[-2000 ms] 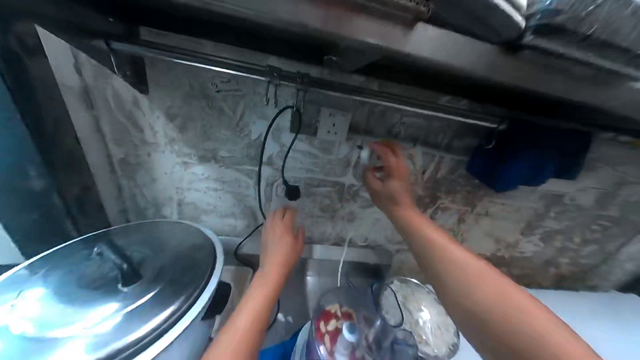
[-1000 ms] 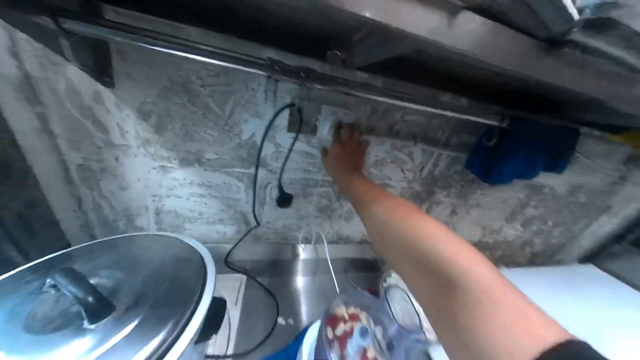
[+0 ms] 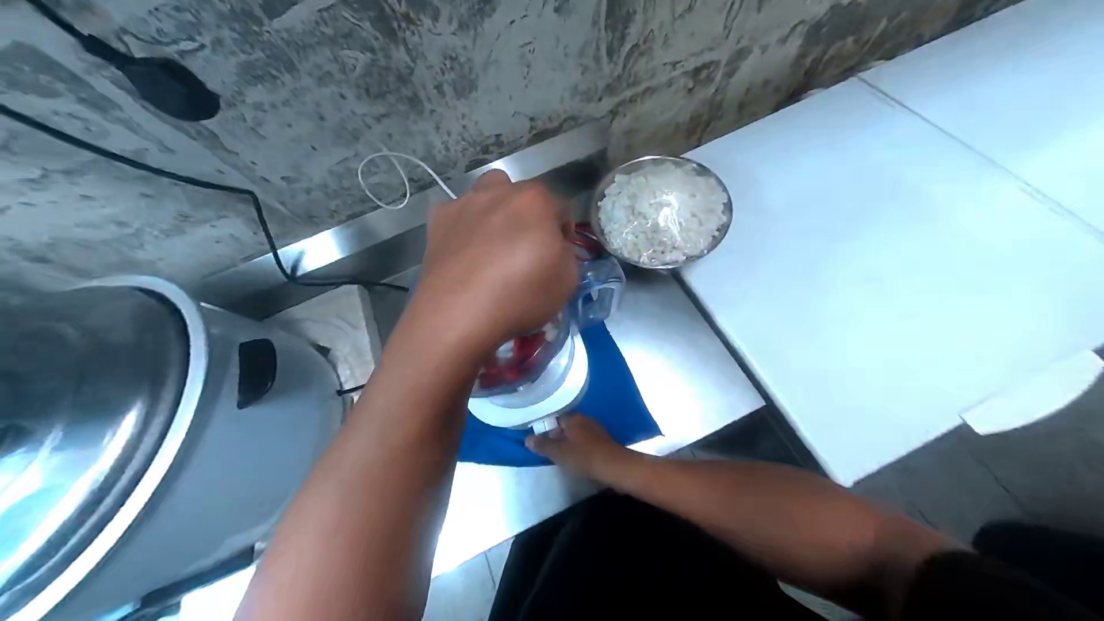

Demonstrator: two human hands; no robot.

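Note:
My left hand (image 3: 504, 254) is over the top of a blender or food processor, its fingers curled downward and their grip hidden. Below it, the clear bowl (image 3: 526, 358) holds red and pale pieces, and its clear handle (image 3: 598, 289) points to the upper right. The bowl is on a white base (image 3: 565, 392), which stands on a blue cloth (image 3: 617, 384). At the front of the base, the thumb and fingers of my right hand (image 3: 576, 444) are around a small white knob (image 3: 545, 425).
A large lidded metal pot (image 3: 259, 483) stands at the left. A metal bowl of white chopped food (image 3: 664, 211) is beside a white worktop (image 3: 914, 259). A black plug (image 3: 172, 86) hangs by the wall, and a thin white cord (image 3: 405, 172) loops behind the appliance.
The view has swung down and right. My left hand, by the wall two seconds ago, is now over the appliance. My right hand has come down from the wall to the base's front.

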